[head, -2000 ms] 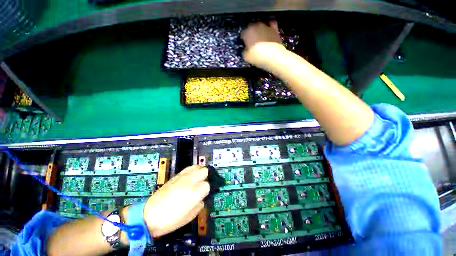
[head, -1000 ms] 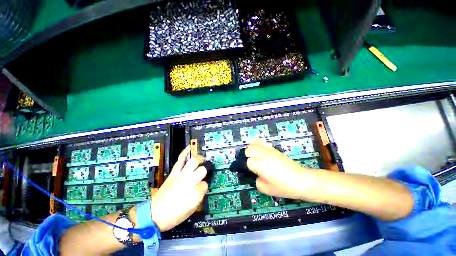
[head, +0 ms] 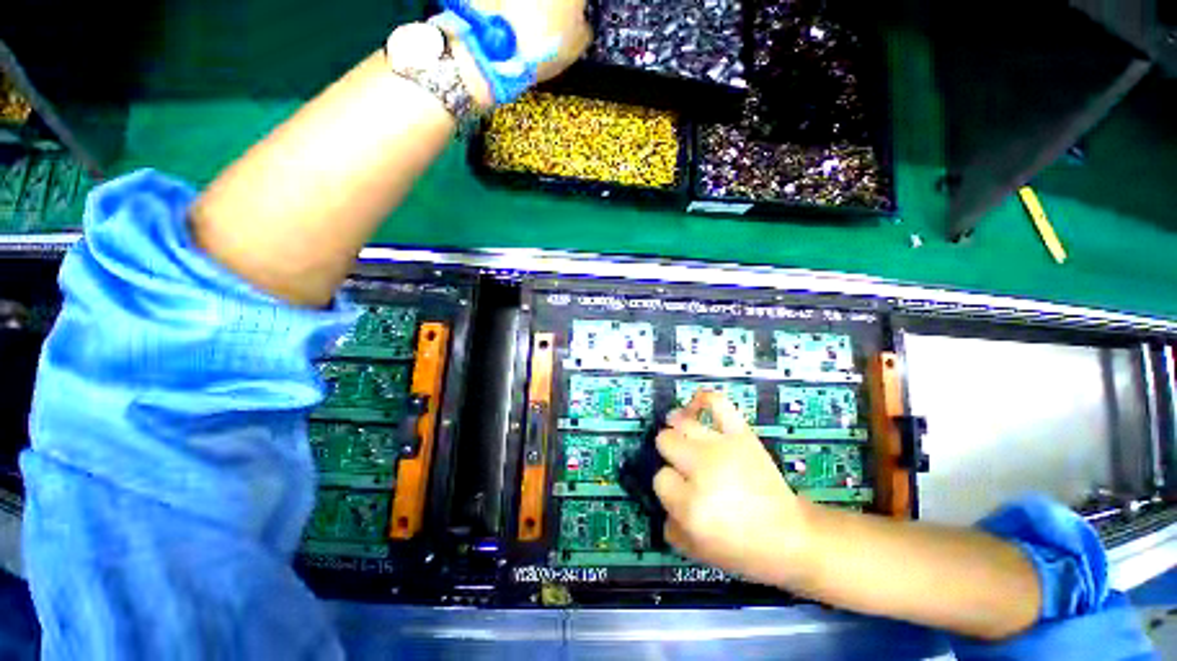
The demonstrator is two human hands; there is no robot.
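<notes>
Green circuit boards [head: 611,345] lie in rows in a black carrier [head: 723,305] with orange-brown side bars. My right hand [head: 729,484] is over the middle of this carrier, black coverings on some fingers; whether it holds a component cannot be seen. My left hand [head: 549,29] is at the top edge, at the left side of the bin of silver components [head: 665,39]; its fingers are cut off by the frame edge. A bin of yellow components [head: 581,136] is just below it. Dark brown components [head: 794,168] lie in the right-hand bins.
A second carrier with boards [head: 355,452] lies to the left, partly behind my left sleeve. A metal bed [head: 1013,413] shows at the right. A yellow-handled tool [head: 1043,225] lies on the green mat [head: 929,265], near a dark shelf support [head: 1033,116].
My left hand has moved from the carrier's left side up to the bins. My right hand, at the bins two seconds ago, came down to the boards and is now slightly lower and further right.
</notes>
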